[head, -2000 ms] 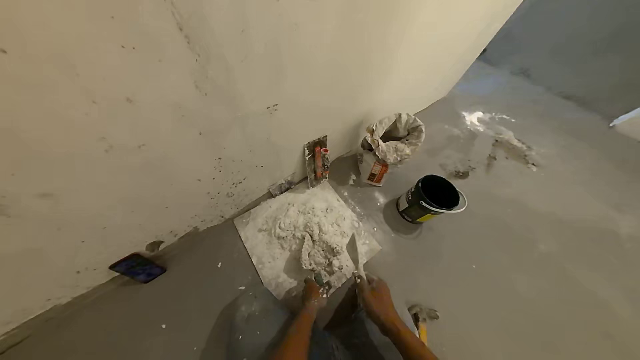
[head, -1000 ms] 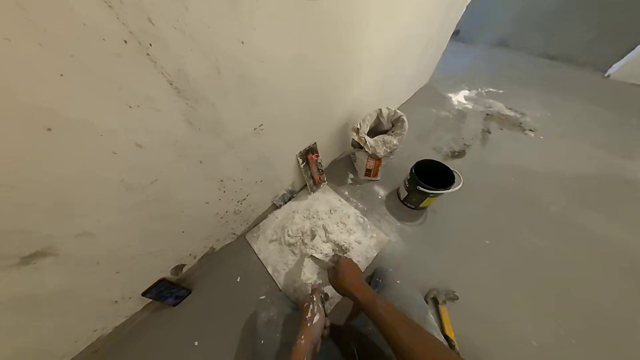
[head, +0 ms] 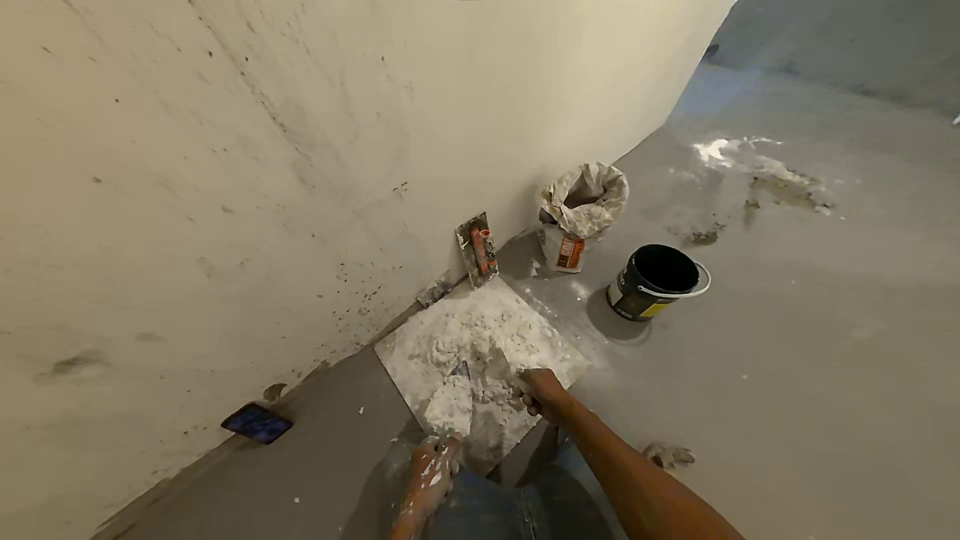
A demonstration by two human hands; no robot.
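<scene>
A square board [head: 397, 360] lies on the floor against the wall, heaped with lumpy white plaster [head: 480, 322]. My left hand [head: 437, 457], smeared with white, is closed at the board's near edge on a trowel [head: 451, 401], whose blade is loaded with plaster. My right hand [head: 544, 394] grips a second trowel [head: 502, 365] over the right part of the heap; its handle is mostly hidden in my fingers. Behind the board, a plastering float with a red handle [head: 480, 250] leans on the wall.
An open paper sack [head: 585, 202] stands by the wall, right of the float. A black bucket [head: 656, 281] with a pale handle is farther right. A phone [head: 257, 423] lies at the wall's foot on the left. A hammer head [head: 667, 455] shows beside my right forearm.
The two hands, close together one second ago, are now farther apart. The left trowel now shows a large load of plaster on its blade.
</scene>
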